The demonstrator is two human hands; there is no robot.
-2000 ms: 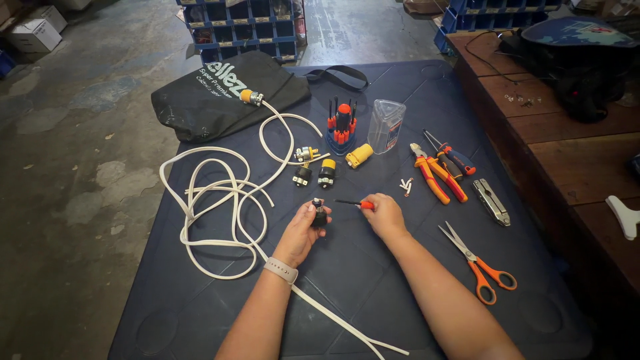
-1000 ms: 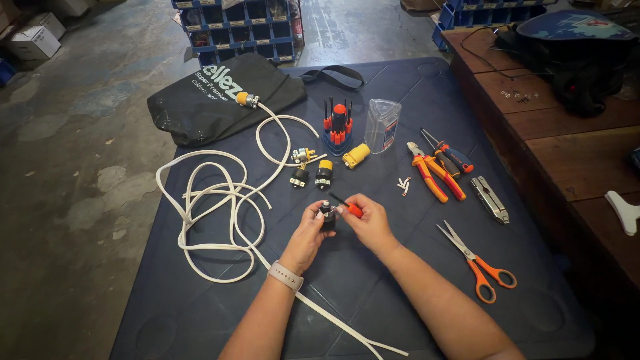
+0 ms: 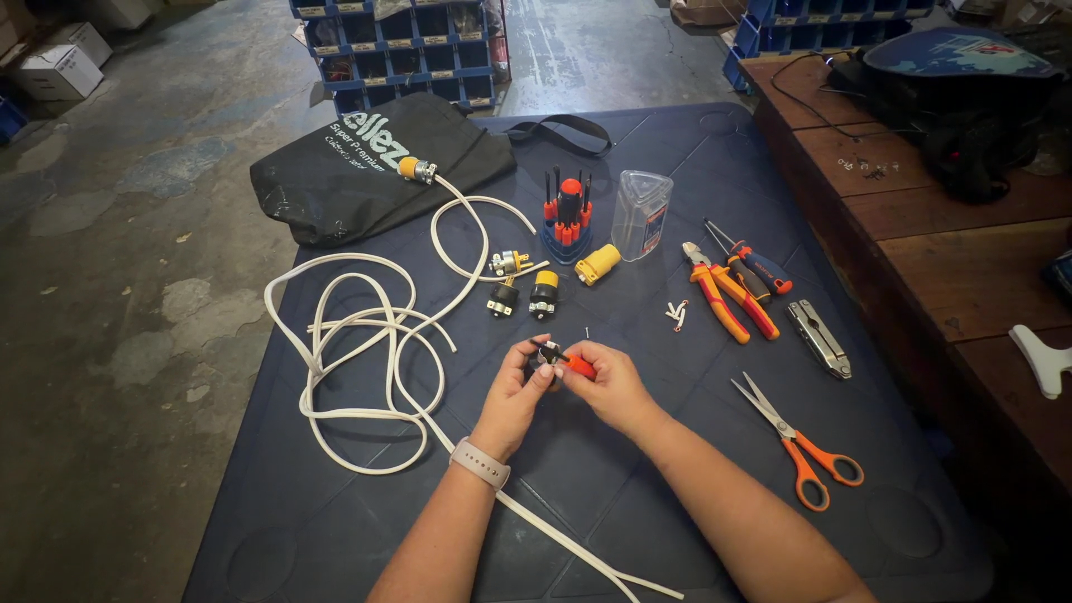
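Note:
Near the table's middle my left hand (image 3: 512,394) holds a small black electrical connector (image 3: 546,353) with a metal clamp. My right hand (image 3: 610,383) grips a screwdriver by its red handle (image 3: 579,366); its dark shaft lies across the connector, and the tip's exact contact is hard to see. A small screw (image 3: 586,332) lies just beyond the hands. Farther back are a yellow-and-metal plug (image 3: 509,263), a black plug (image 3: 502,300), a black-and-yellow connector (image 3: 543,295) and a yellow connector (image 3: 598,265). White cable (image 3: 394,412) lies coiled at left, passing under my left wrist.
A screwdriver set (image 3: 567,219) stands beside a clear plastic cover (image 3: 642,215). Diagonal cutters (image 3: 730,295), a screwdriver (image 3: 764,270), a multi-tool (image 3: 819,339), scissors (image 3: 791,440) and white wire scraps (image 3: 677,315) lie at right. A black bag (image 3: 377,180) covers the back left corner.
My right hand has moved left with the screwdriver, from apart to against the connector in my left hand. A small screw now shows on the table beyond my hands.

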